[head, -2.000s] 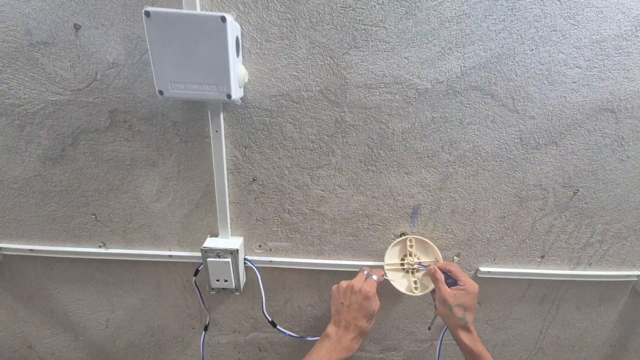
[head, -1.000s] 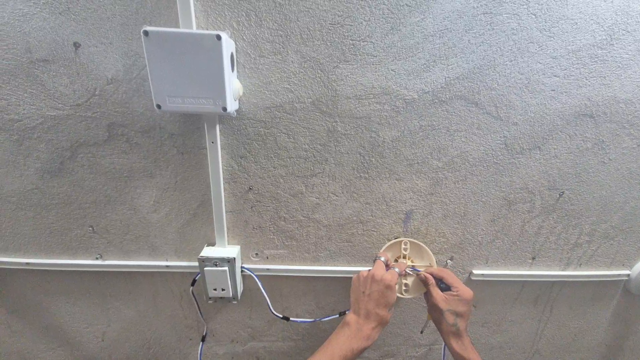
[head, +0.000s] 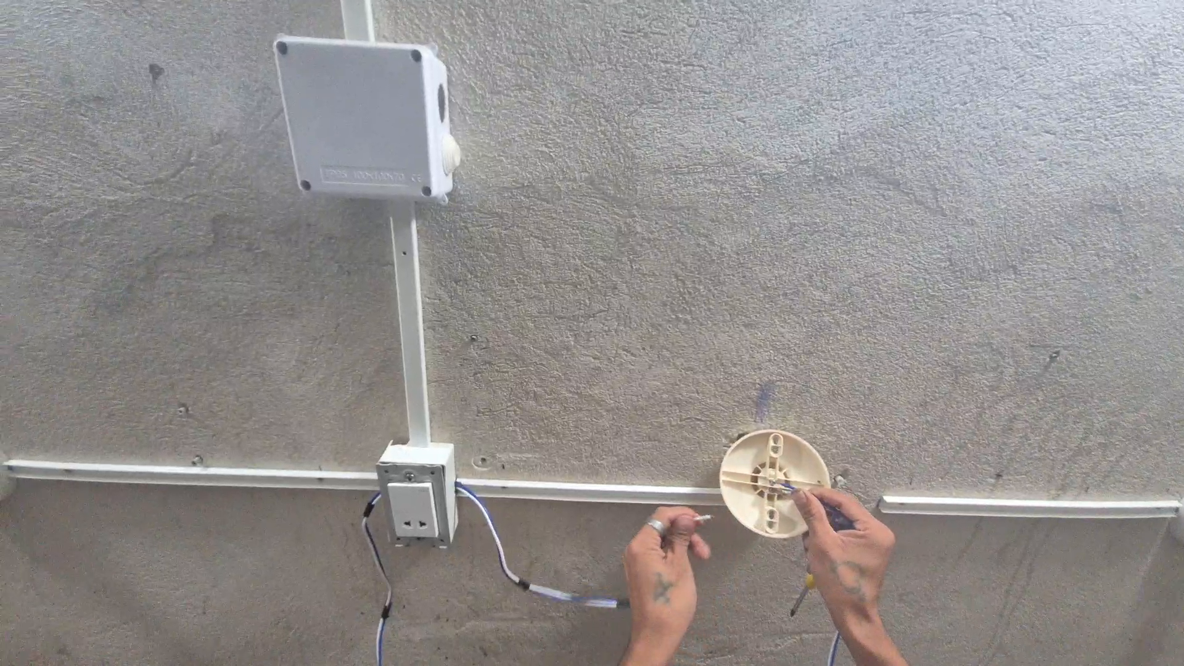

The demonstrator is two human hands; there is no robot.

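Observation:
A round cream plastic fixture base (head: 751, 513), ribbed inside, is on the wall at the lower right. To its left, my left hand (head: 664, 573), with a ring on one finger, pinches a small piece with a red part and a pale tip (head: 702, 519); it looks like a wire end. My right hand (head: 846, 550) is at the base's right edge, shut on a dark-handled tool (head: 835, 518), partly hidden by the fingers. A blue wire end (head: 786, 487) shows near the base's middle. A screwdriver with a yellow part (head: 801, 595) points downward beneath my right hand; what holds it is hidden.
A grey junction box (head: 356, 120) sits at the upper left above white vertical trunking (head: 412, 324). Below it is a white socket box (head: 413, 509) with blue and white cables (head: 499, 546) on both sides. Horizontal trunking (head: 592, 492) runs to the base; another length (head: 1027, 507) lies farther right.
My left hand has moved away from the round base, down and left, with the small piece between its fingers. My right hand remains at the base's right side.

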